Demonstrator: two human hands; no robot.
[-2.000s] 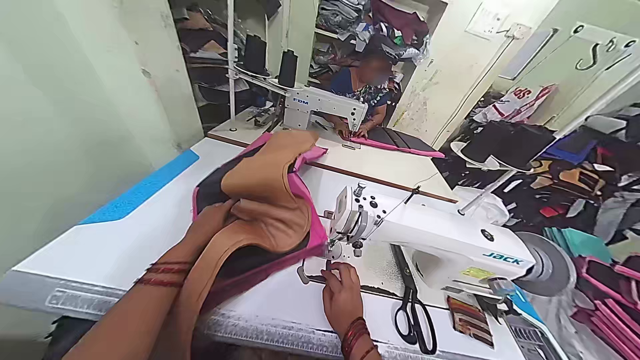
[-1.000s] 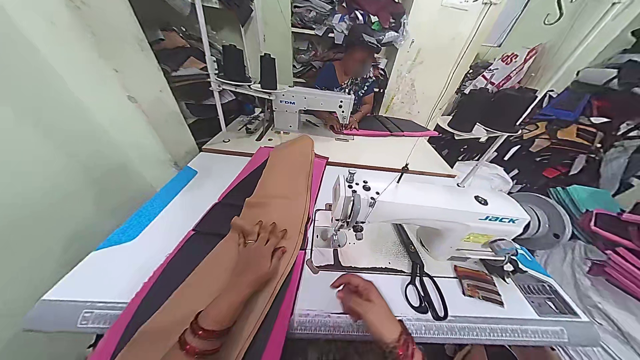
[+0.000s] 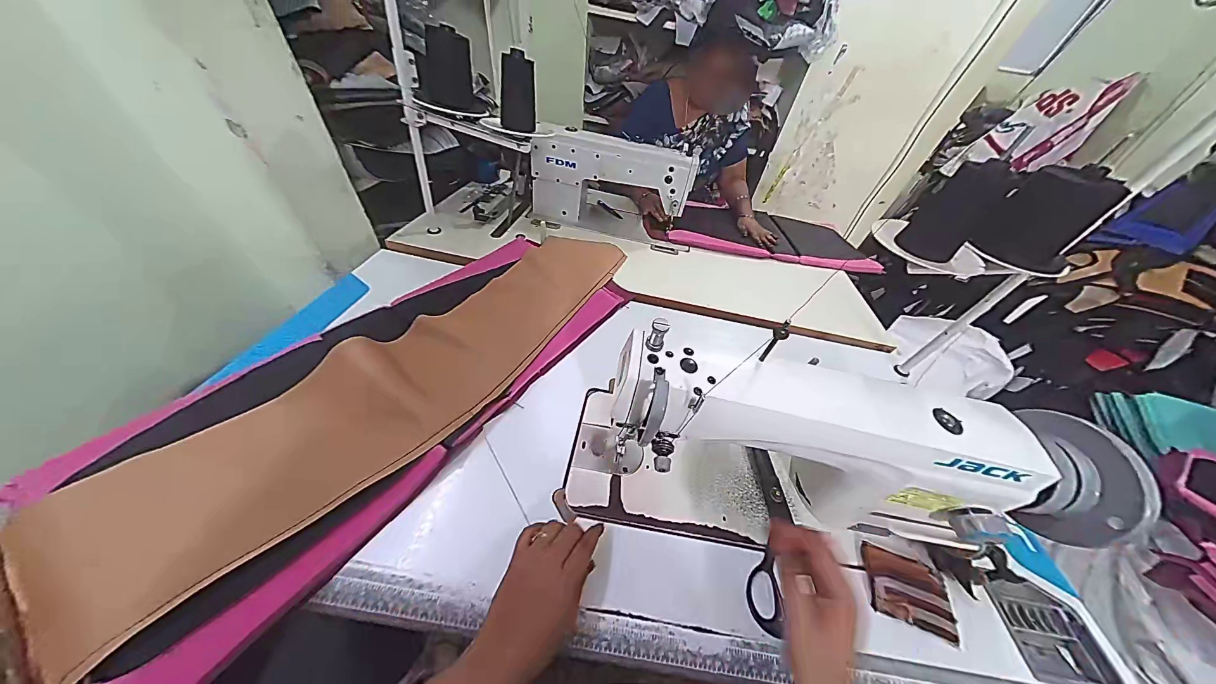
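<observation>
A tan piece of leather-like material [image 3: 380, 389] lies over black and pink panels [image 3: 560, 347] on the left half of the white table. My left hand [image 3: 546, 575] rests near the table's front edge, by the corner of the sewing machine's bed plate, its fingers bent; whether it grips something is not clear. A blurred right hand of mine [image 3: 812, 589] is over the black-handled scissors [image 3: 763, 594], whose blades point under the arm of the white Jack sewing machine [image 3: 855, 408]. It covers part of their handles, and its hold on them cannot be made out.
Across from me a person sews a black and pink panel [image 3: 741, 233] at an FDM sewing machine [image 3: 608, 171]. Black thread cones [image 3: 1026, 214] stand at the right. A striped fabric swatch [image 3: 909, 591] lies beside the scissors, and a blue strip [image 3: 285, 328] at the left.
My left hand has left the tan piece and come down to the right, near the machine's bed. My right hand has moved right, onto the scissors. The tan piece now lies spread out.
</observation>
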